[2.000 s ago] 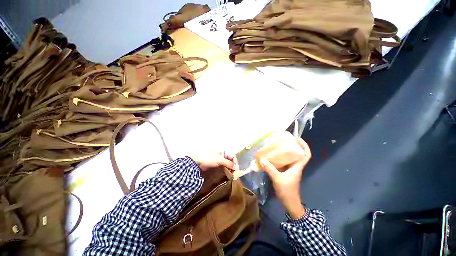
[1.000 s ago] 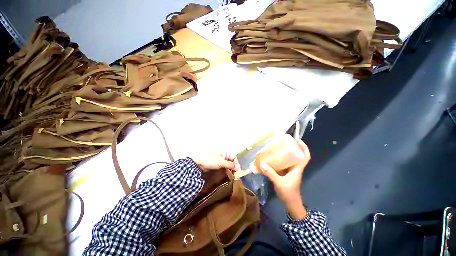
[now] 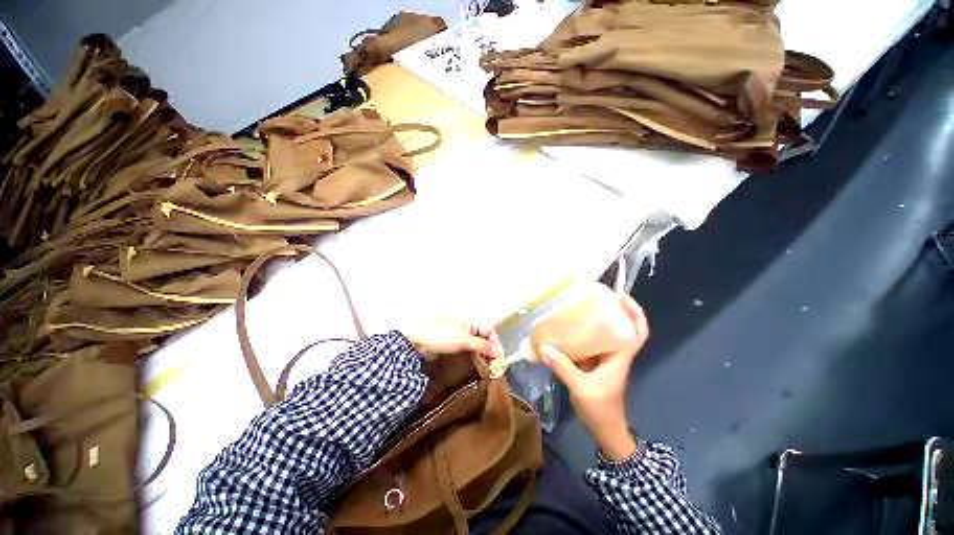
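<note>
A brown handbag (image 3: 418,460) rests at the table's near edge, mouth up, with a metal ring on its front. My left hand (image 3: 457,339) pinches the bag's top corner at the small yellowish zipper end (image 3: 496,367). My right hand (image 3: 607,361) grips a translucent peach squeeze bottle (image 3: 582,326) from the right, its pale nozzle touching or very close to the zipper end. The tip contact is too small to tell. One brown strap loop stands up behind my left sleeve.
Overlapping brown bags (image 3: 209,225) lie along the left of the white table (image 3: 460,230). A stack of folded brown bags (image 3: 638,78) sits at the back right. Another bag (image 3: 78,449) lies at lower left. A metal-framed stool (image 3: 853,455) stands on the dark floor at right.
The bottle's nozzle has shifted slightly left and down at the zipper end. My left hand keeps its pinch, and the bag has hardly moved.
</note>
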